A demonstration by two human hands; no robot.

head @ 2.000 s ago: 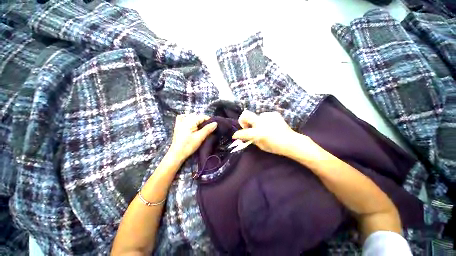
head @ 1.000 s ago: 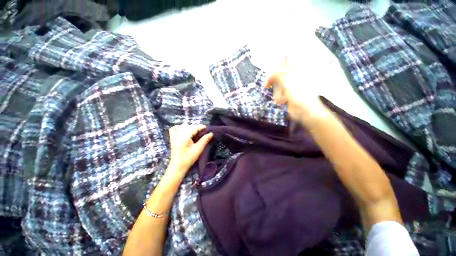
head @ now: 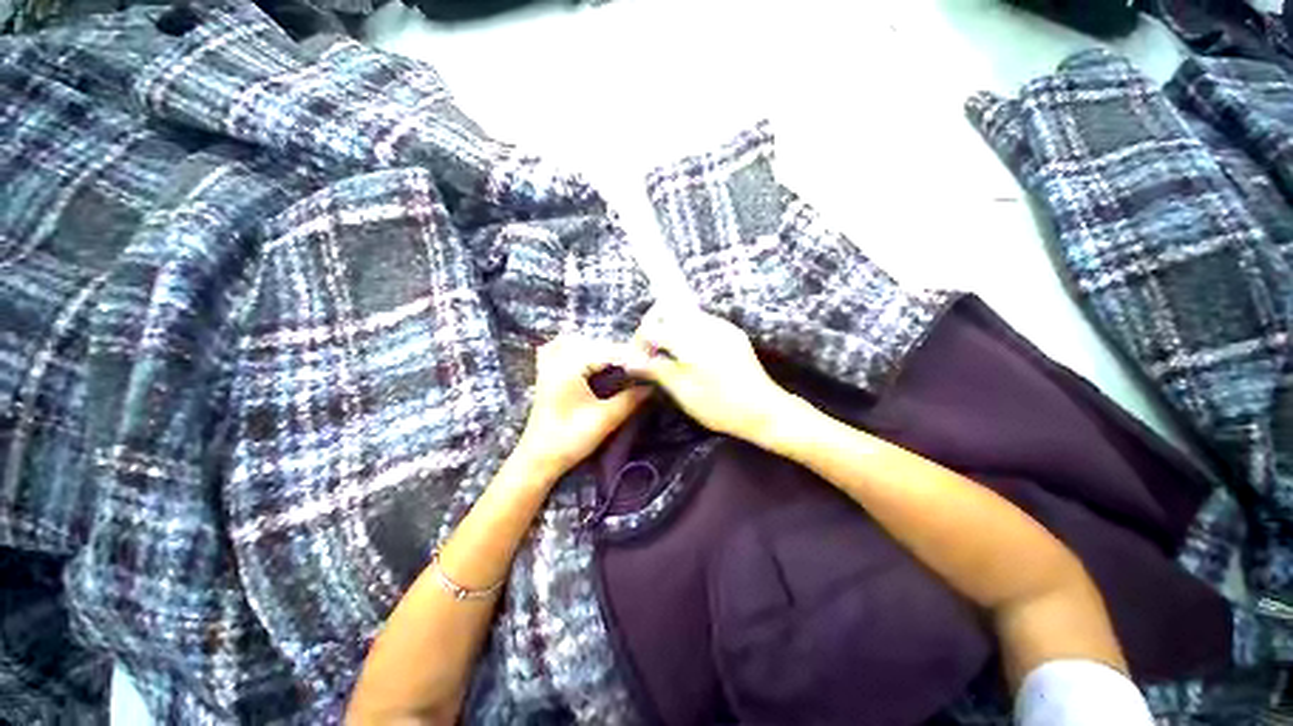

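A plaid woolly coat lies with its dark purple lining [head: 851, 567] facing up. My left hand [head: 579, 404] pinches the lining edge near the neck opening. My right hand [head: 709, 372] meets it there, fingertips on the same bit of purple cloth. No tool shows clearly in my right hand now. A thin purple loop [head: 624, 489] curls just below my hands, by the curved plaid and purple edge. A plaid piece with an angled end [head: 723, 213] extends above my right hand.
A large heap of plaid coats [head: 355, 369] lies at the left, close to my left forearm. More folded plaid garments [head: 1149, 213] lie at the right. The white worktable [head: 893, 156] shows between them. Dark items are cut off at the top edge.
My right hand reached up and away over the table a second ago and is now back beside my left hand at the lining edge. The pale pointed tool seen earlier no longer shows.
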